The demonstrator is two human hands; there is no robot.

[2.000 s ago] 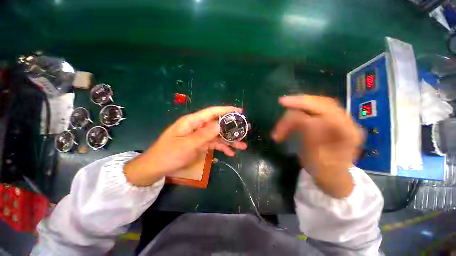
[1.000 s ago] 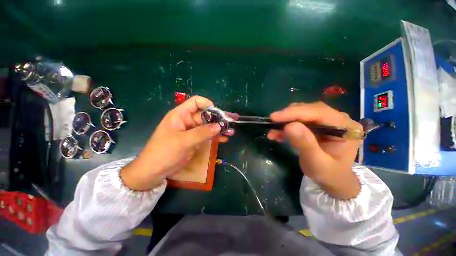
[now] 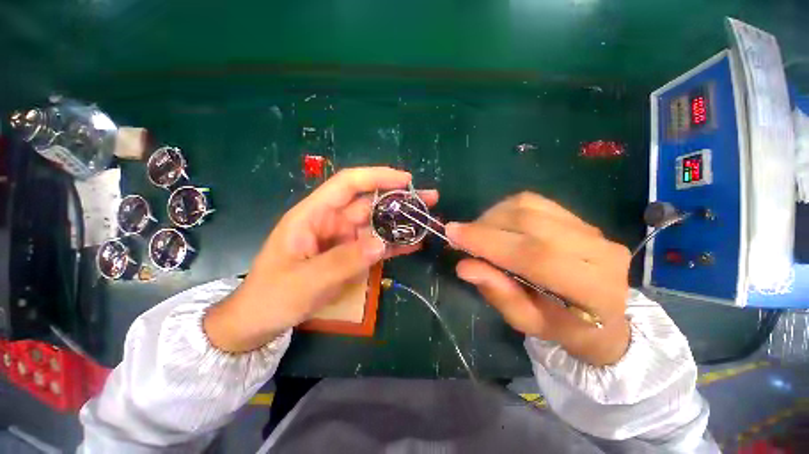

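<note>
My left hand (image 3: 310, 253) holds a watch head (image 3: 399, 222) by its rim, its dark, detailed inside facing up. My right hand (image 3: 550, 262) holds thin silver tweezers (image 3: 431, 223), their points inside the ring near its upper middle. A shaft with a brass-coloured end (image 3: 583, 315) shows below the right fingers. What lies between the tweezer points is too small to tell. The orange-red pad (image 3: 373, 306) lies under and right of my left hand, partly hidden by it.
Several watch heads (image 3: 187, 206) lie at left, beside a clear bottle (image 3: 80, 137), a tan block (image 3: 130, 143) and white paper (image 3: 99, 208). A red tray (image 3: 44, 377) is low left. A blue control unit (image 3: 701, 177) stands at right. A small red piece (image 3: 314, 166) lies above my left hand.
My right hand, empty at first, holds a tool; its working end has moved from the watch head's right side into the ring. The watch head has turned to face up again.
</note>
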